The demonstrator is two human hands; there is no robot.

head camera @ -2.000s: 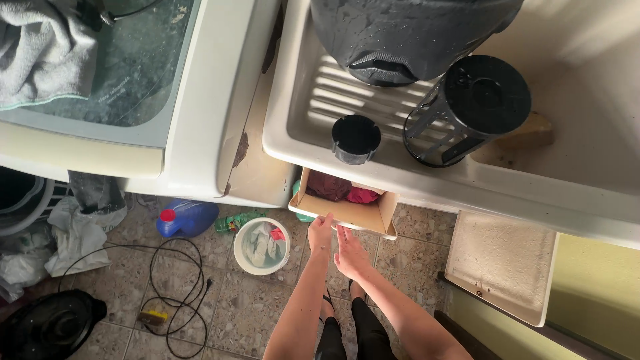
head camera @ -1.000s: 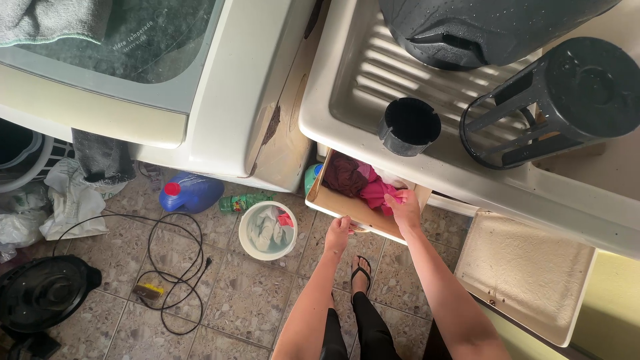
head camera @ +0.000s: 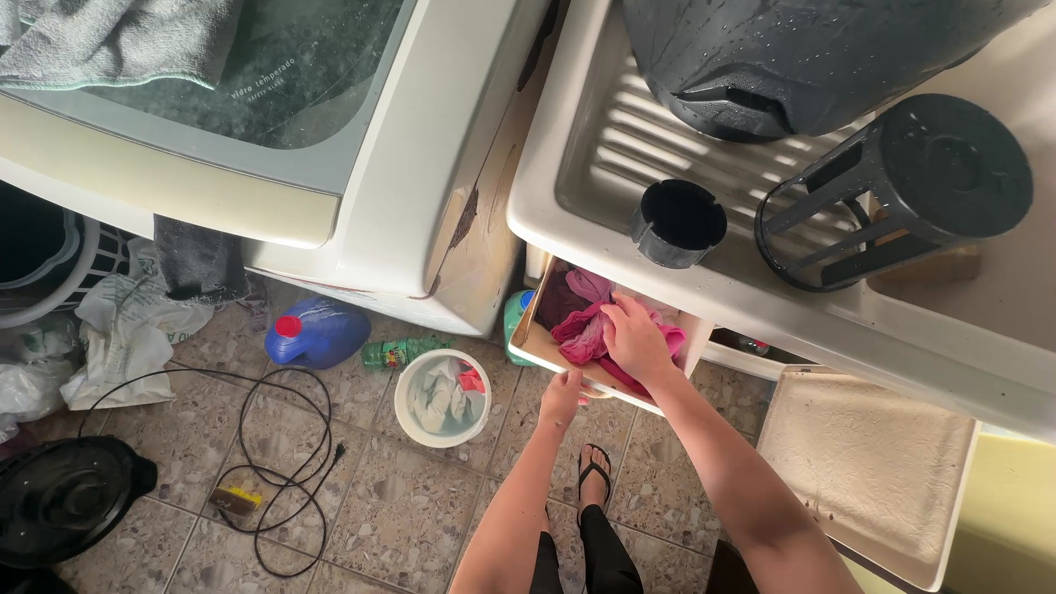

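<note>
An open drawer (head camera: 540, 356) juts out beneath the laundry sink and holds pink and dark red cloths (head camera: 584, 334). My left hand (head camera: 563, 398) grips the drawer's front edge, thumb on top. Inside the drawer, my right hand (head camera: 637, 340) rests on the pink cloths with its fingers spread; whether it pinches any fabric cannot be told. Just above, a short black plastic cup (head camera: 680, 224) stands on the rim of the sink, beside a black slotted plastic cylinder (head camera: 949, 173).
The laundry sink (head camera: 594, 165) also holds a large dark plastic container (head camera: 767, 58). At left stands a washing machine (head camera: 445, 140). On the tiled floor are a white bucket (head camera: 404, 412) with soaking cloths, a blue jug (head camera: 330, 334), a green bottle (head camera: 396, 353) and a coiled black cable (head camera: 244, 429).
The drawer is pulled farther out than two seconds ago. My right hand has gone from the drawer front into the cloths, and more pink fabric shows. The view has shifted closer.
</note>
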